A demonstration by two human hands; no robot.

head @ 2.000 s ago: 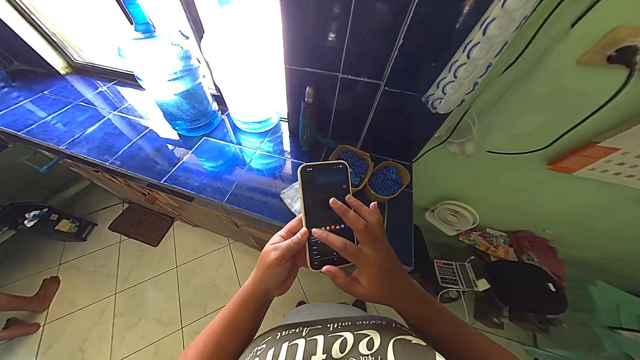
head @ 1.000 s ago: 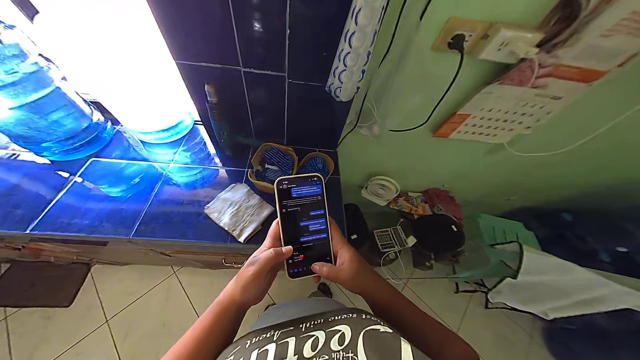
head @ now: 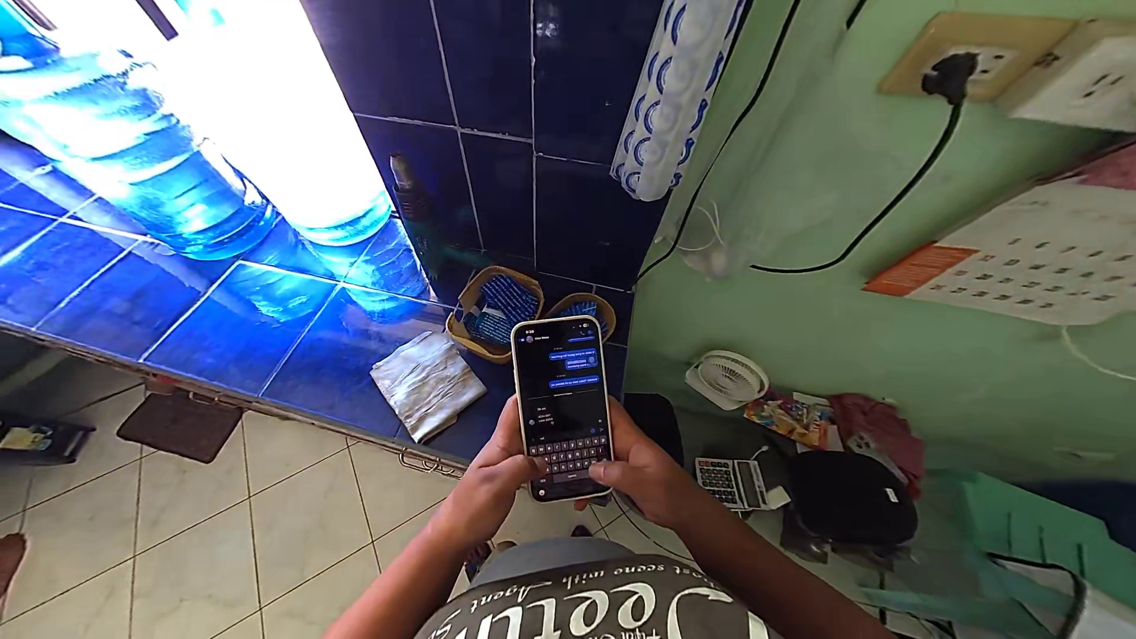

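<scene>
A smartphone in a light case [head: 561, 408] is held upright between both hands in front of my shirt, its screen lit with a message thread and an on-screen keyboard. My left hand [head: 501, 470] grips its lower left edge, with the thumb over the keyboard's left side. Around the lower right edge is my right hand [head: 643, 470], its thumb over the keyboard's right side. Behind the phone, two woven baskets [head: 457, 330] with blue patterned contents stand on the blue tiled counter [head: 306, 342]. A folded silvery cloth or sheet [head: 428, 386] lies left of the phone.
Large blue water bottles [head: 191, 191] stand at the counter's back left. On the right are a plugged-in black cord [head: 923, 177], a wall calendar [head: 1021, 257], a small white fan [head: 728, 379], a calculator [head: 732, 484] and a black bag [head: 852, 497]. A person's foot [head: 11, 559] shows at far left.
My right hand, over the screen two seconds ago, now grips the phone's right side. Since one second ago, a keyboard has appeared on the screen. The view has swung right since the oldest frame.
</scene>
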